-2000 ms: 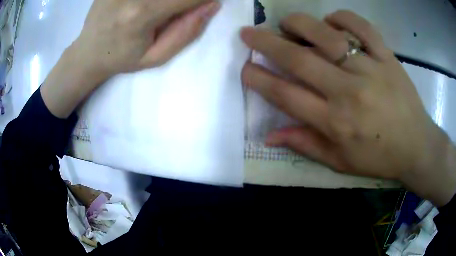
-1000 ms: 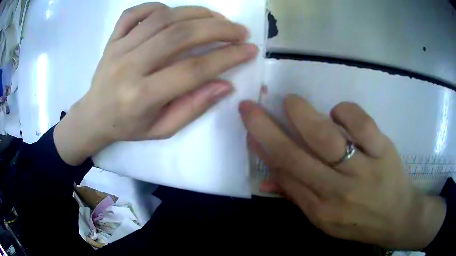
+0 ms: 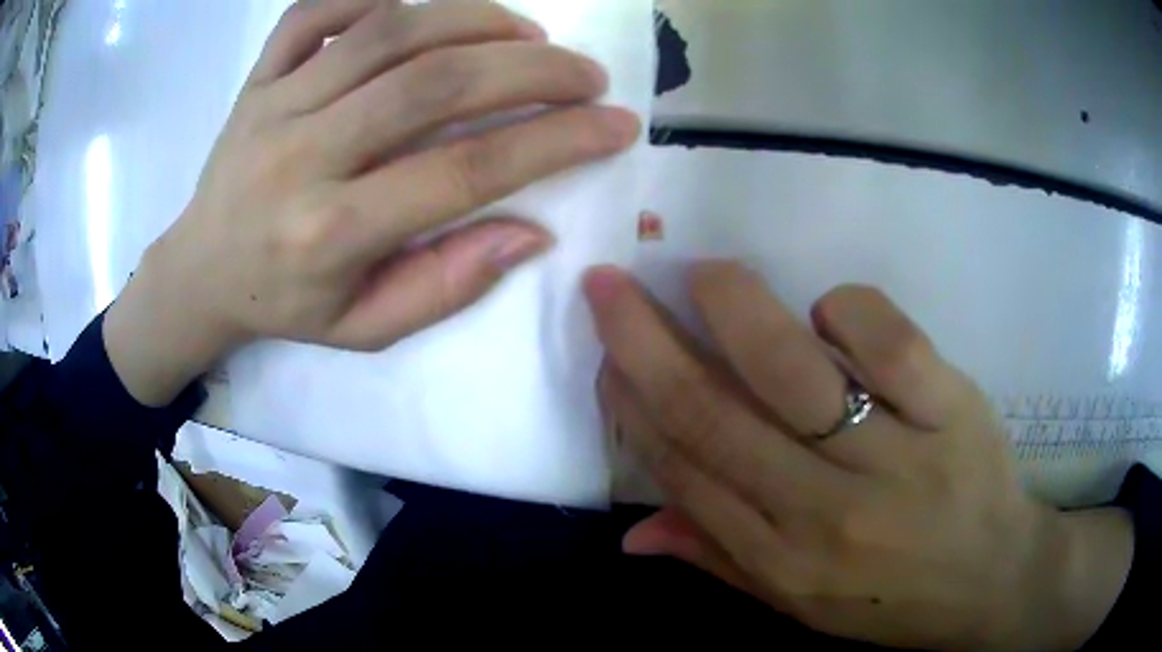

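Observation:
A white fabric panel [image 3: 446, 414] lies on the glossy white table, its straight right edge running from the top of the view down to the table's front edge. My left hand [image 3: 382, 191] lies flat on the panel with its fingers pointing right towards that edge. My right hand [image 3: 790, 446], with a ring, is at the panel's lower right edge. Its index fingertip touches the edge and its thumb is low by the table front. Whether it pinches the fabric is hidden. The needle and presser foot are not in view.
The machine bed [image 3: 892, 77] is at the upper right behind a dark curved line, with a black patch [image 3: 670, 57] beside the fabric. A small reddish mark [image 3: 650, 227] is on the table [image 3: 1070, 293]. A printed ruler [image 3: 1083, 431] runs along the front. A box of scraps [image 3: 236, 497] stands lower left.
Both hands and the panel's edge have shifted slightly left from a second ago, uncovering the reddish mark. Earlier, my right hand came down from higher up, near the black patch.

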